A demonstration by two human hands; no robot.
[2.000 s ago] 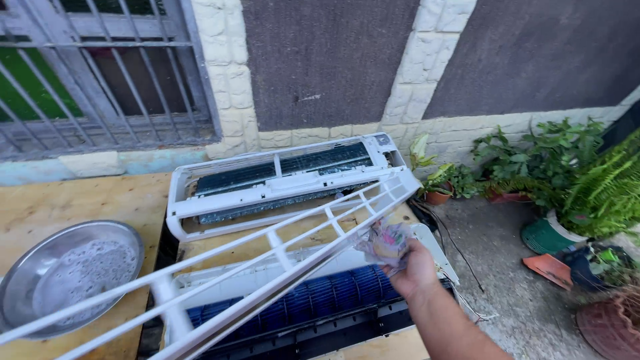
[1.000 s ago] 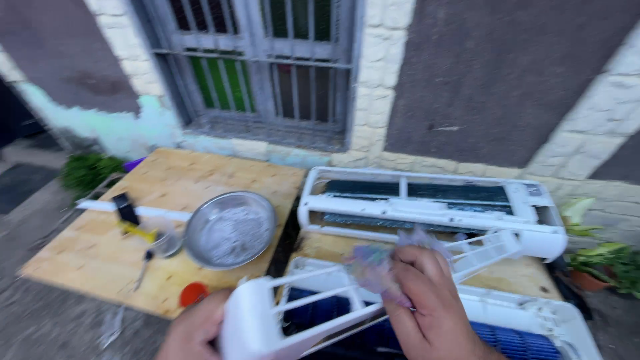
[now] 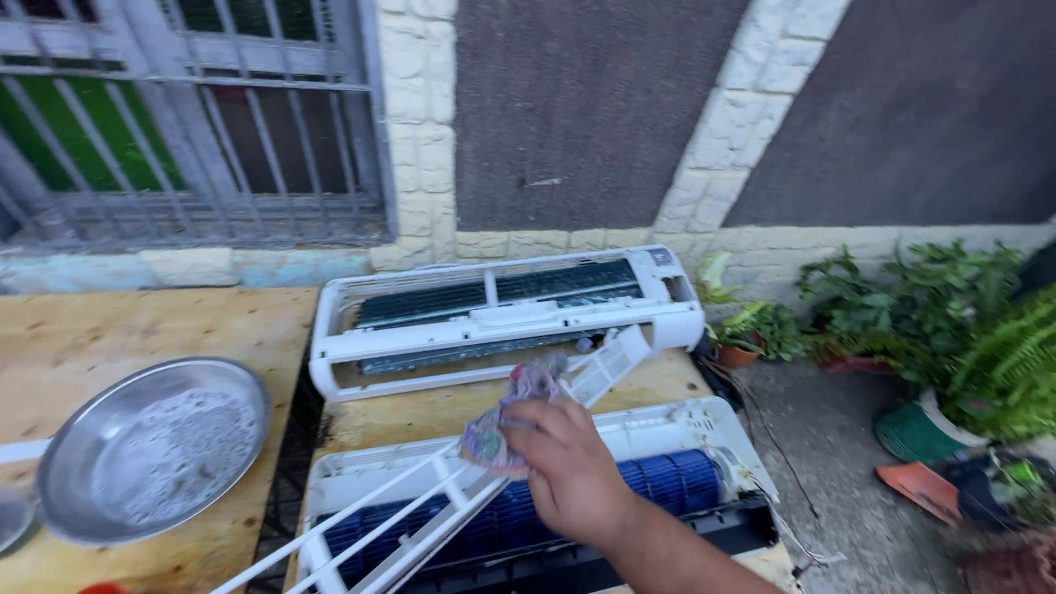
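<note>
My right hand (image 3: 565, 470) grips a wet multicoloured cloth (image 3: 495, 429), pressed around a long white plastic frame with crossbars (image 3: 450, 487). The frame slants from the lower left up to the right, over an air conditioner's indoor unit base (image 3: 652, 425) with a blue cylindrical fan (image 3: 672, 483). Behind it lies the unit's white front housing (image 3: 495, 322) with dark panels in its openings. My left hand is out of view, and the frame's near end runs off the bottom edge.
A steel basin (image 3: 247, 388) of sudsy water stands on the plywood tabletop (image 3: 206, 322) at left. A barred window (image 3: 206, 124) and wall are behind. Potted plants (image 3: 891, 305) and a loose cable (image 3: 775, 445) lie to the right on concrete.
The view has swung right since one second ago. My left hand, seen then at the frame's near end, has left the view. My right hand still holds the cloth on the frame.
</note>
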